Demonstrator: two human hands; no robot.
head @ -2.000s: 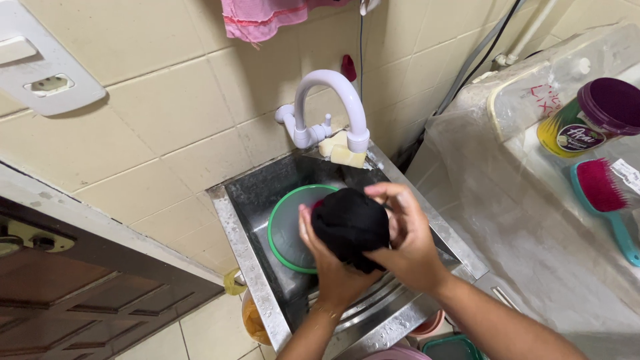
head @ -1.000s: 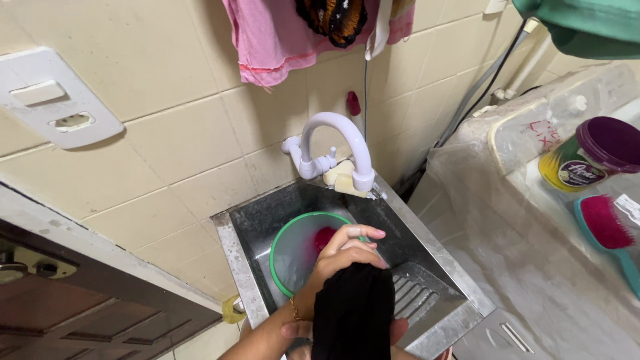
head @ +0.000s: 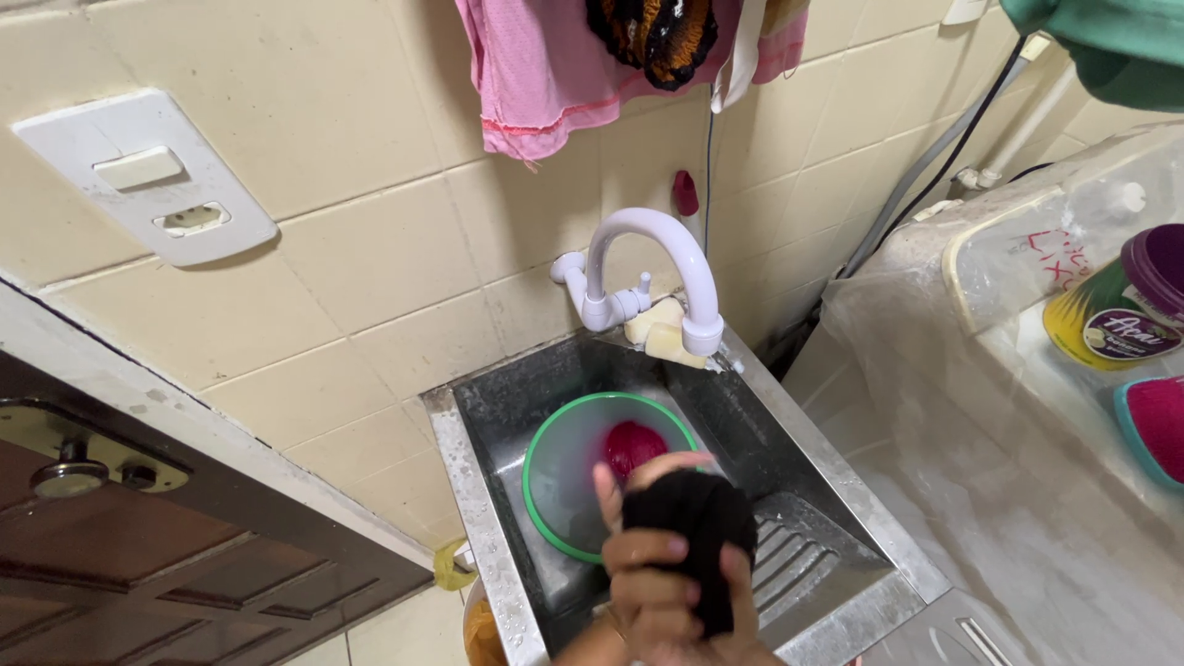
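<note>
Black cloth (head: pixel 694 536) is bunched between my hands above the front of a metal sink (head: pixel 832 481). My left hand (head: pixel 643 476) is at the far side of the cloth, its palm largely hidden. Wrapped around the near part, my right hand (head: pixel 661 592) is blurred, with fingers on the left and thumb on the right. Beyond them, a green-rimmed basin (head: pixel 536 499) in the sink holds cloudy liquid and a dark red item (head: pixel 634 449). A white faucet (head: pixel 647 222) arches over the sink's back corner, where pale soap bars (head: pixel 673 344) rest.
Pink cloth (head: pixel 546 83) hangs above the faucet. A wall switch and outlet plate (head: pixel 148 176) and a brown door (head: pixel 139 555) are at left. To the right, a plastic-covered surface (head: pixel 925 398) bears a purple-lidded tub (head: pixel 1110 324) and a red-bristled brush (head: pixel 1156 435).
Since the oldest frame, the cloth and both hands have moved back toward me, uncovering more of the basin and its red item. The fingers now wrap around the cloth's near part.
</note>
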